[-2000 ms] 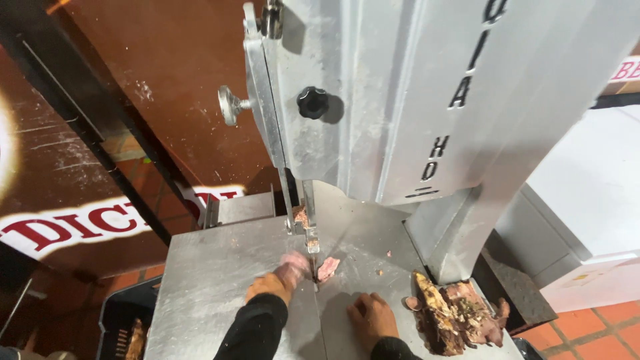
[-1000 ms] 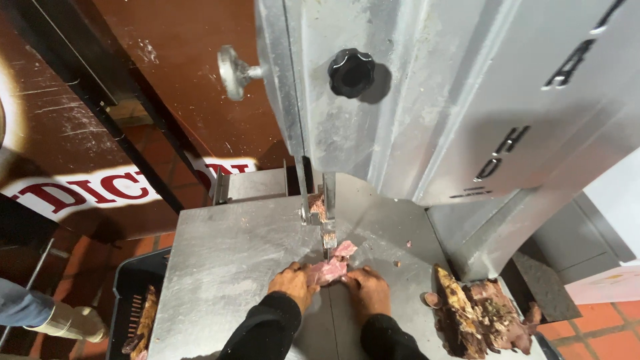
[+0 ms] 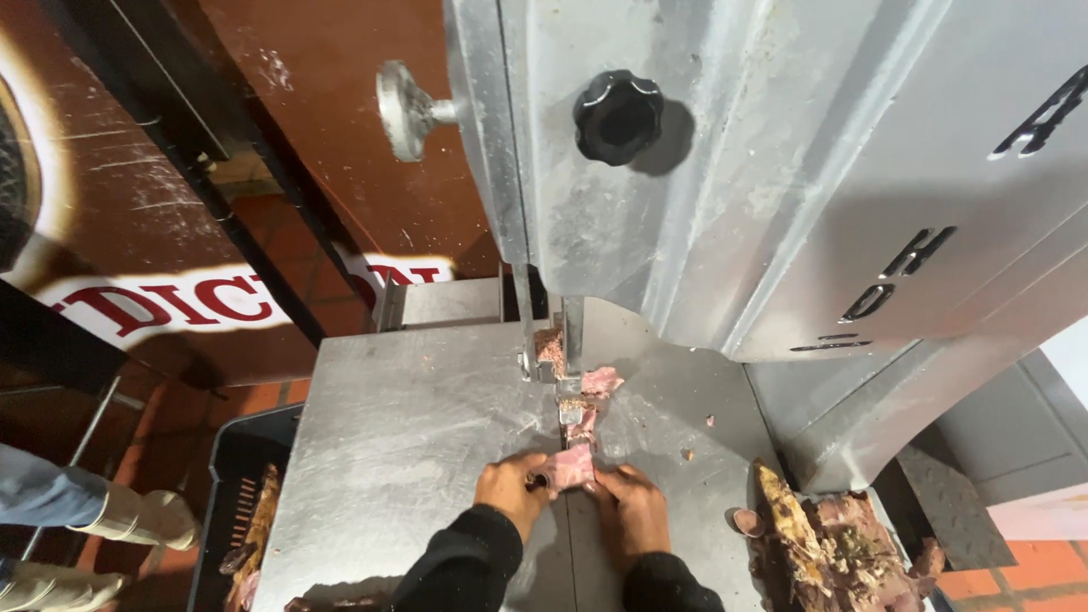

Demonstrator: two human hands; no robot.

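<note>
My left hand (image 3: 512, 491) pinches the left side of a pink piece of meat (image 3: 571, 467) on the steel table of a meat band saw. My right hand (image 3: 631, 508) touches the same piece from the right with its fingertips. Just beyond it, a smaller meat piece (image 3: 581, 423) lies by the blade slot, and another cut piece (image 3: 602, 381) is farther back, right of the blade guide (image 3: 572, 336). Reddish meat residue (image 3: 549, 347) clings around the guide. The blade's thin edge is hard to make out.
Large browned meat chunks (image 3: 850, 544) lie at the table's right. At left stands a dark plastic crate (image 3: 223, 476) with meat inside. The saw's grey housing (image 3: 595, 221), with a black knob (image 3: 618, 117), overhangs the table. A person's boots (image 3: 153, 518) are on the tiled floor at far left.
Two seconds ago my right hand rested apart from the meat; now both hands are at one piece. Since one second ago, separate pieces show beyond my hands. The view has moved closer.
</note>
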